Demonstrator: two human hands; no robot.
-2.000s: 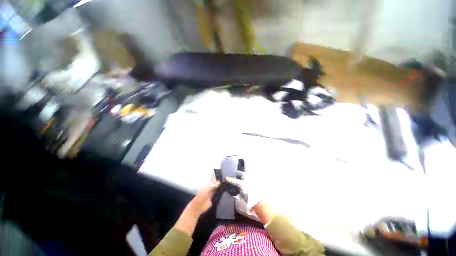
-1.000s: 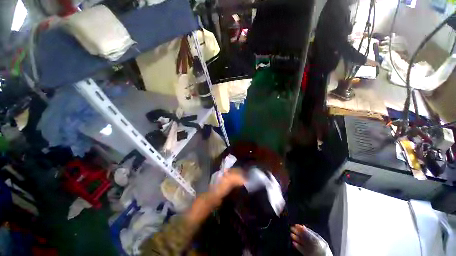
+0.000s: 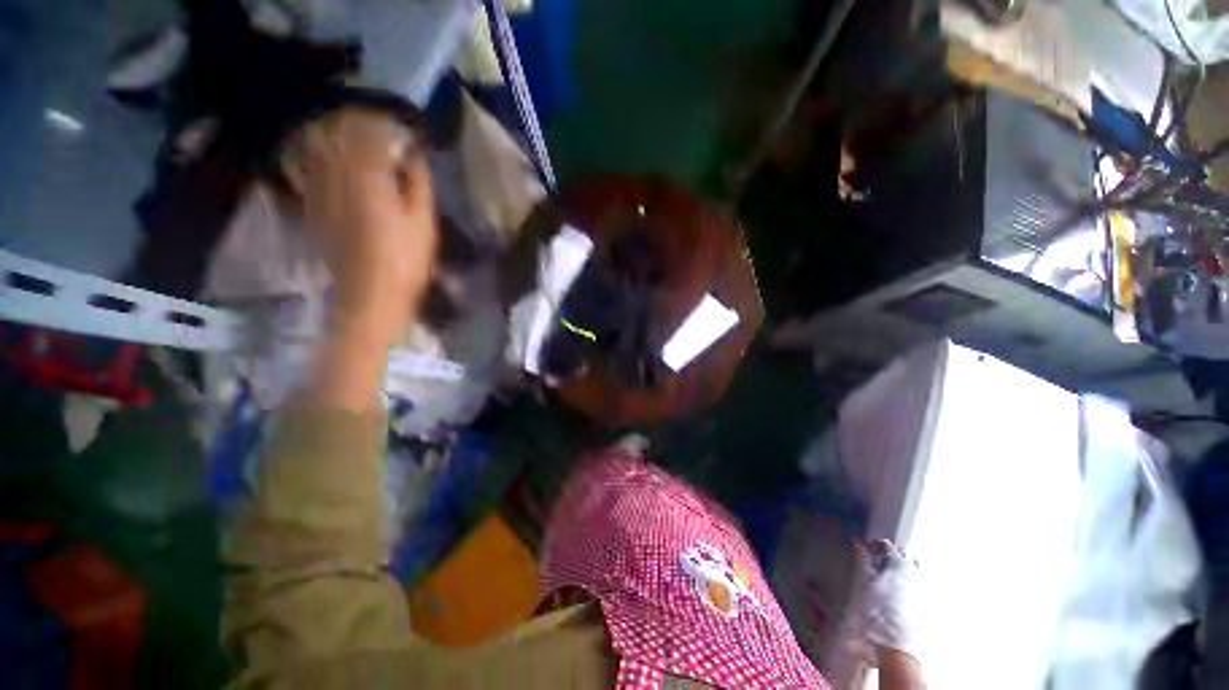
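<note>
My left hand (image 3: 371,202), bare and blurred, is stretched out at the upper left over black fabric pieces (image 3: 276,68) on a grey shelf; its fingers are not clear. My right hand (image 3: 883,600), in a white glove, is at the left edge of the white-covered table, small and blurred, with no held thing visible. The round reddish-brown stool (image 3: 721,256) holds a dark bundle (image 3: 620,317) with a bright yellow-green tie (image 3: 578,329). White pieces (image 3: 700,333) lie on both sides of the bundle.
A white perforated metal bar (image 3: 121,303) crosses the left side. The white-covered table (image 3: 997,526) is at the right, with a grey machine box (image 3: 1038,175) behind it. A red stool (image 3: 81,371) and an orange object (image 3: 472,580) stand low on the left.
My left hand has moved from above the round stool to the shelf at the upper left. The stool's bundle and white pieces now show uncovered. My right hand is now at the table's edge.
</note>
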